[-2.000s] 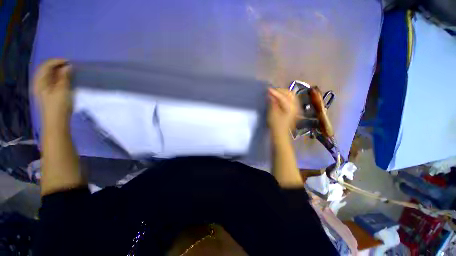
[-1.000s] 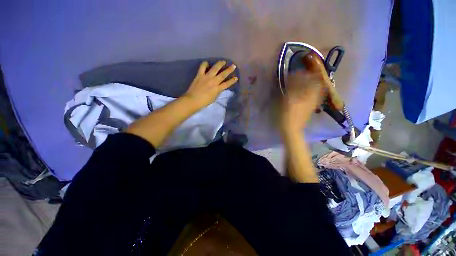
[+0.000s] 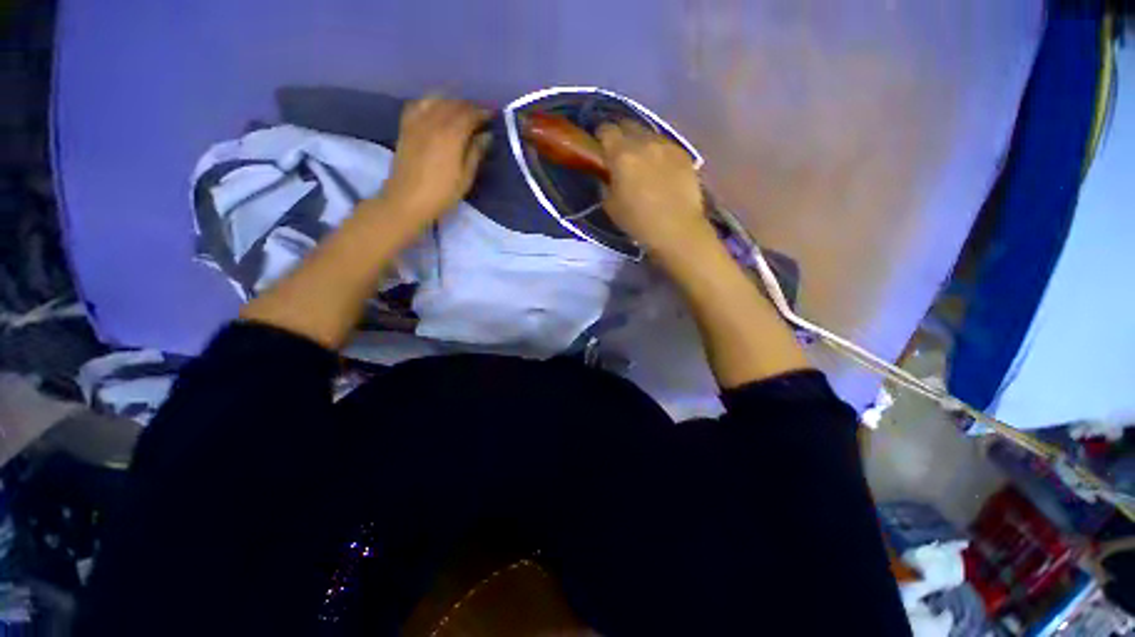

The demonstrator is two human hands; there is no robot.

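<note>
The steam iron (image 3: 556, 187) lies over the dark grey panel (image 3: 504, 187), its tip pointing left and its pale rim showing. My right hand (image 3: 653, 187) is closed around the rear of its orange-brown handle (image 3: 566, 144). My left hand (image 3: 436, 156) is on the grey panel just left of the iron's tip, fingers curled; whether it pinches the cloth is not clear. The pale blue-white garment body (image 3: 517, 289) lies below the grey panel, bunched at the left. The cloth under the iron is hidden.
The purple pressing table cover (image 3: 249, 56) has a brown scorched area at right. A pale hose (image 3: 859, 355) runs from the iron off to the lower right. A blue-edged pale table (image 3: 1083, 299) stands at right. Cloth heaps and a red crate (image 3: 1027, 541) lie lower right.
The iron has moved left from the bare cover onto the grey panel, with my right hand on its handle. My left hand has moved left along the panel, its spread fingers now curled.
</note>
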